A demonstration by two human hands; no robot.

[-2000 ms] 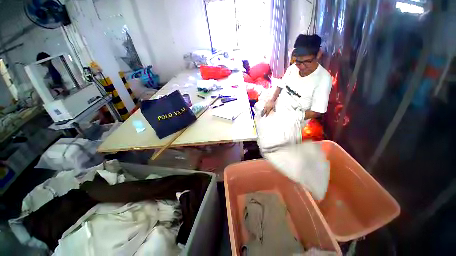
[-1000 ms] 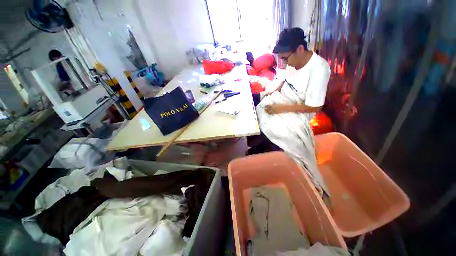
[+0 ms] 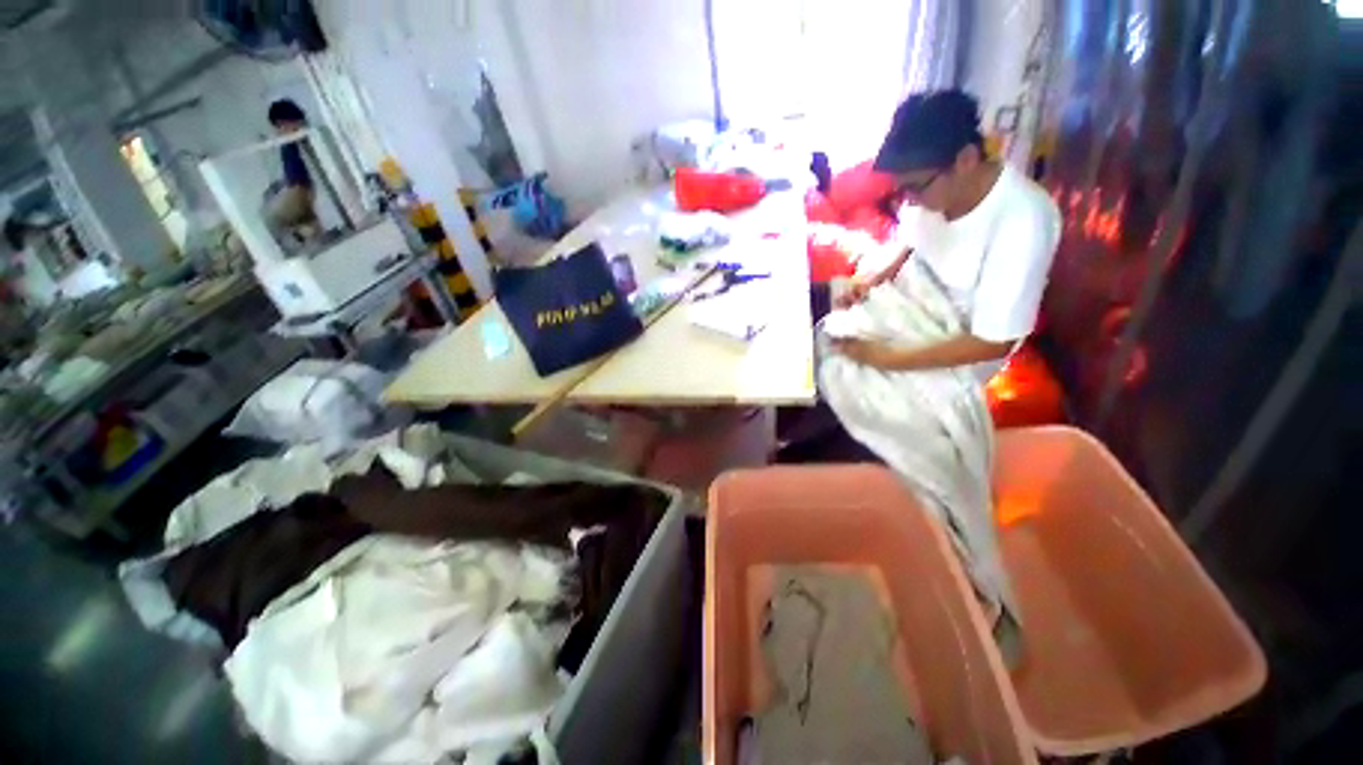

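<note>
Neither of my hands is in view. Nearest in front of me is an orange tub [image 3: 733,561] with a beige garment [image 3: 840,673] lying in its bottom. A second orange tub [image 3: 1158,575] stands beside it on the right. At the left, a grey bin [image 3: 635,605] holds a heap of white cloth [image 3: 396,650] with dark brown cloth [image 3: 434,508] across it. A seated person [image 3: 1009,247] holds a pale garment [image 3: 912,396] in both hands; its lower end hangs over the rims between the two tubs.
A pale worktable [image 3: 718,384] stands behind the bin and tubs. On it are a navy bag [image 3: 565,314], a long wooden stick [image 3: 606,359], pens and red plastic [image 3: 718,189]. White bundles [image 3: 314,401] lie on the floor at left. Another person [image 3: 295,165] stands far back left. A plastic curtain hangs at right.
The view has turned left, so the scene sits farther right. The seated person has drawn the garment up from a spread, swinging position onto the lap, head bent over it.
</note>
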